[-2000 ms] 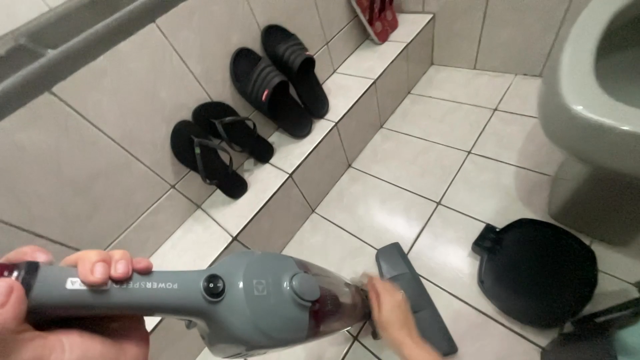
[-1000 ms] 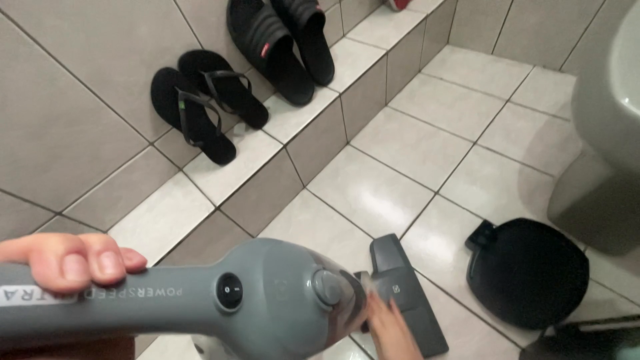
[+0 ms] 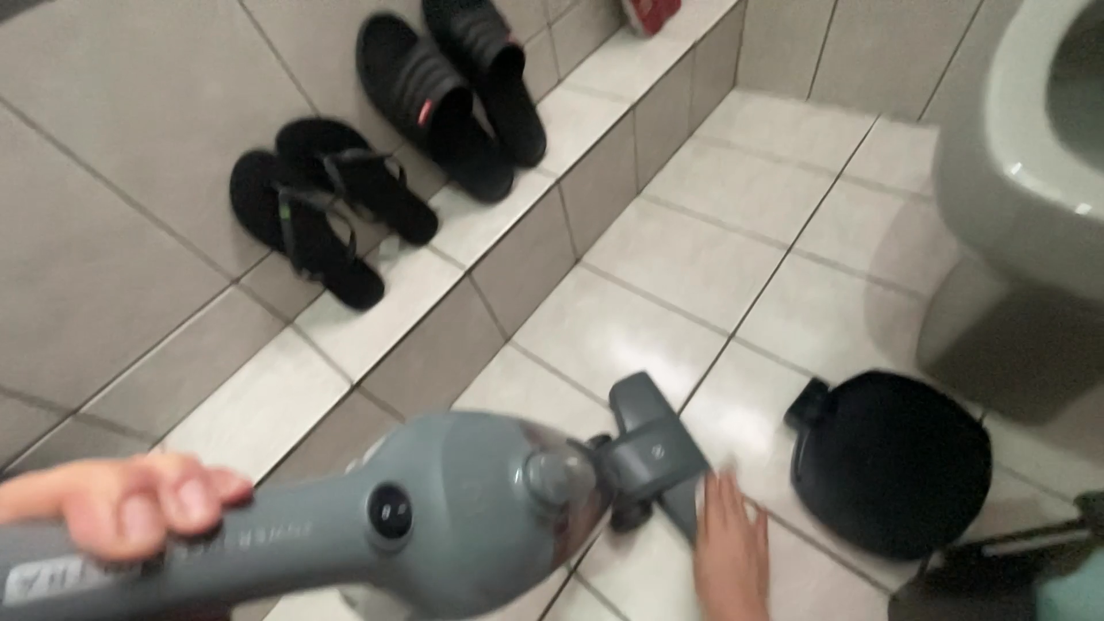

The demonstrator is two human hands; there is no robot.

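Observation:
A grey stick vacuum cleaner [image 3: 466,509] crosses the lower left of the view, with a round switch on its body. My left hand [image 3: 129,509] is wrapped around its handle at the far left. The dark grey floor nozzle [image 3: 660,448] lies on the tiles beyond the vacuum's front end. My right hand [image 3: 731,543] is beside the nozzle's lower right side, fingers extended and blurred; whether it touches the nozzle is unclear. Part of the nozzle is hidden behind that hand.
Black flip-flops [image 3: 332,207] and black slides [image 3: 448,103] lean against the wall on a tiled ledge [image 3: 414,319]. A red item [image 3: 651,13] sits farther along. At right are a toilet [image 3: 992,172] and a black-lidded bin [image 3: 893,466]. A dark object [image 3: 975,578] is at lower right.
My right hand has moved from the vacuum's front end to the right side of the nozzle. More of the nozzle's neck shows now. My left hand keeps hold of the handle.

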